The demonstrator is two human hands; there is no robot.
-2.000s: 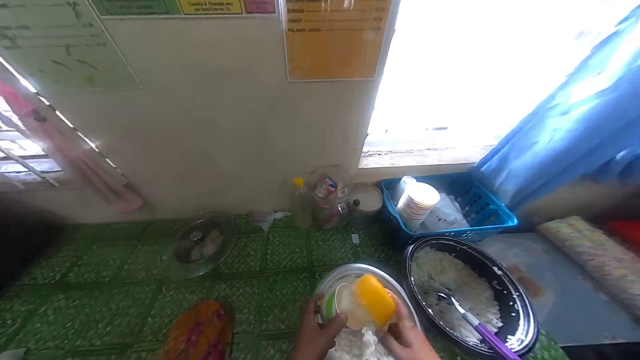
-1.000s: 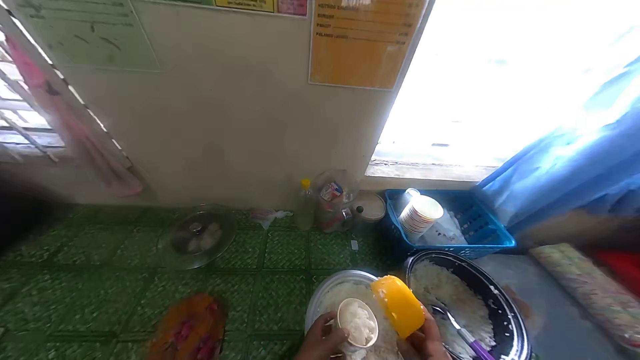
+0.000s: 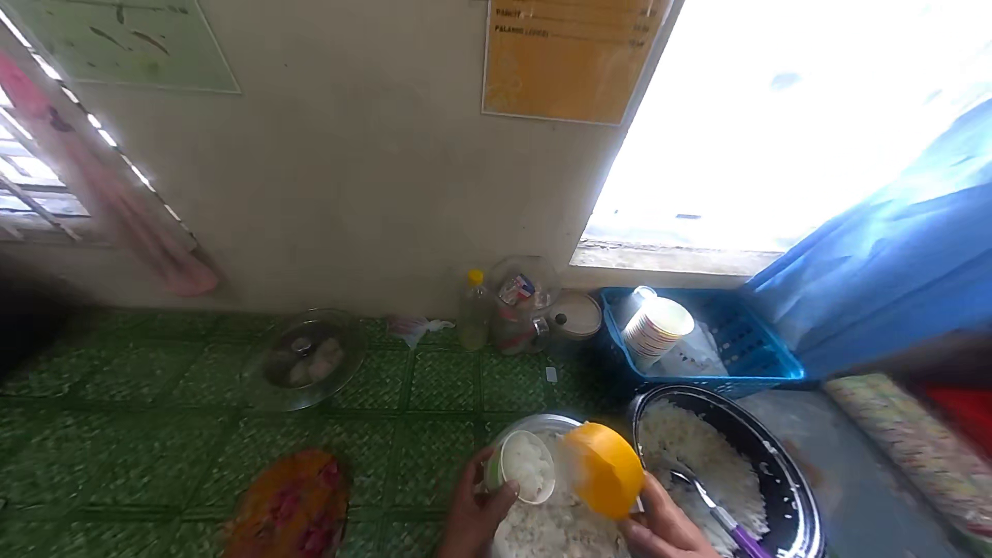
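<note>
My left hand (image 3: 479,508) holds a paper cup (image 3: 496,470) filled with white rice (image 3: 529,465), its mouth tilted toward me. Close on its right, my right hand (image 3: 668,521) grips a yellow plastic scoop (image 3: 608,471), whose underside faces me. Both are above a round metal bowl (image 3: 542,422) of rice. Beside the bowl stands a dark oval pot (image 3: 792,473), also with rice in it; a spoon with a purple handle (image 3: 745,540) rests inside.
A blue plastic basket (image 3: 705,381) holds stacked paper cups (image 3: 659,329). Along the wall stand a bottle with a yellow cap (image 3: 474,310), a clear jar (image 3: 521,310) and a lidded container (image 3: 575,314). A glass-lidded dish (image 3: 306,360) is at left on the green woven mat (image 3: 442,380).
The cup, upright beside the scoop two seconds ago, now tilts and shows rice at its mouth. The scoop has turned in my right hand. The view has shifted.
</note>
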